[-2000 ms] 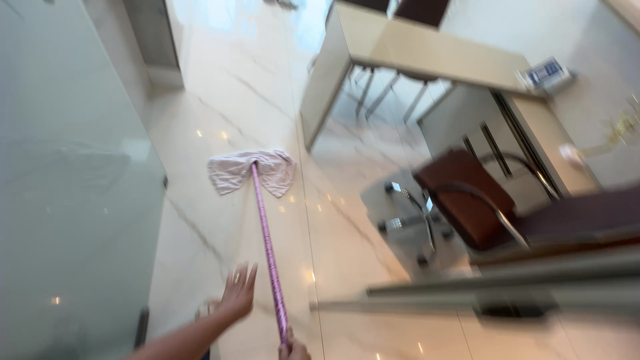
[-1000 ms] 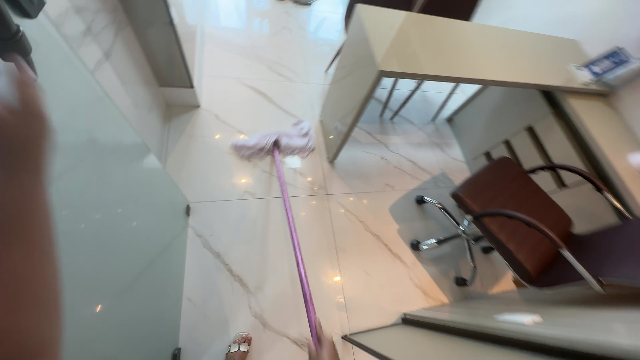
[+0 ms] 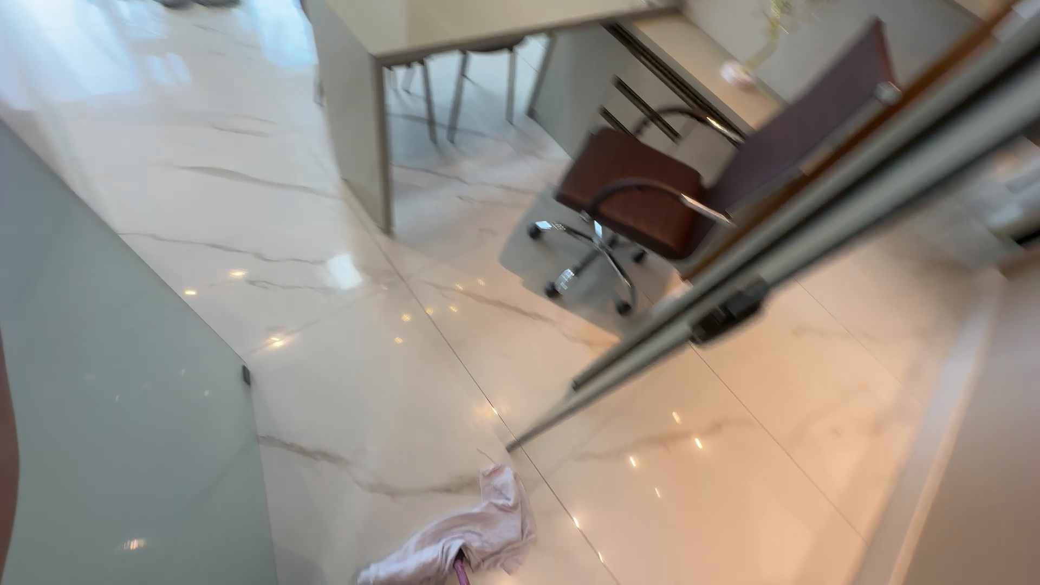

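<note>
A pale pink cloth lies bunched on the glossy marble-look tile floor at the bottom of the view. The end of a purple mop pole pokes through the cloth, and the rest of the pole is cut off by the lower edge. Neither hand shows. A blurred strip of skin, probably part of my left arm, runs along the far left edge, beside the frosted glass panel.
The frosted glass panel stands at left. A metal-edged door frame crosses the right side. Beyond it are a brown office chair on casters and a beige desk. Shoes show at the top edge.
The cloth on the pole has come back from farther out on the floor to near the bottom edge. The hand on the pole has left view. The view has tilted strongly.
</note>
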